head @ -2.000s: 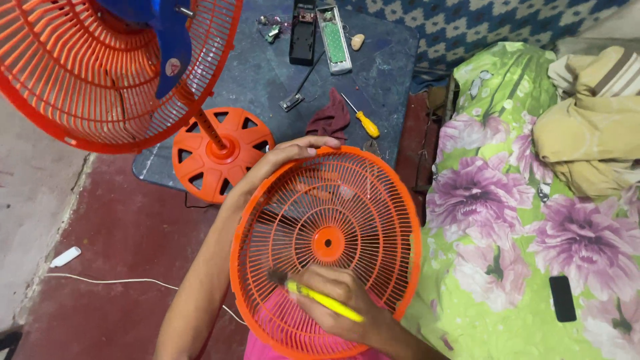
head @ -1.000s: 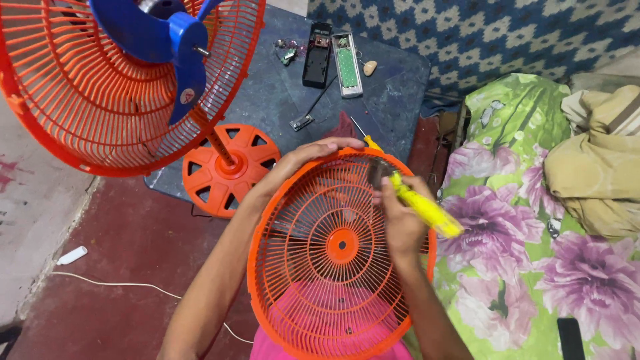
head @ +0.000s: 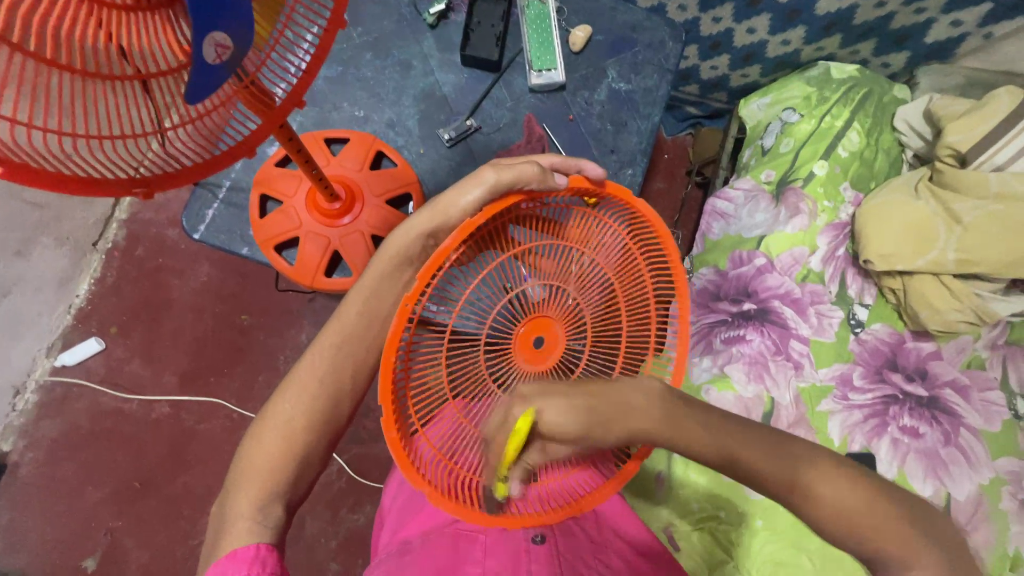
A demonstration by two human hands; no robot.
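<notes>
An orange plastic fan grille [head: 538, 342] leans against my lap, its ribs facing me. My left hand [head: 544, 172] grips the grille's upper rim. In my right hand [head: 572, 428], low on the grille, is a yellow-handled brush [head: 514, 452]; its dark bristle end is blurred against the ribs near the lower rim. At the upper left stands a fan with a blue blade [head: 220, 48] inside another orange grille [head: 88, 104]. Its post runs down to a round orange base [head: 334, 210] on a dark table.
On the dark table [head: 616, 96] lie a black plastic housing [head: 484, 32], a green circuit board in a casing [head: 542, 40], a stone-like piece [head: 580, 38] and a dark red cloth [head: 528, 138]. A floral bedspread [head: 768, 320] is at right. A white cord [head: 160, 397] crosses the floor.
My right hand has gone with the brush from the lower part of the grille to its upper right, then back down to the lower rim. My left hand stays on the upper rim.
</notes>
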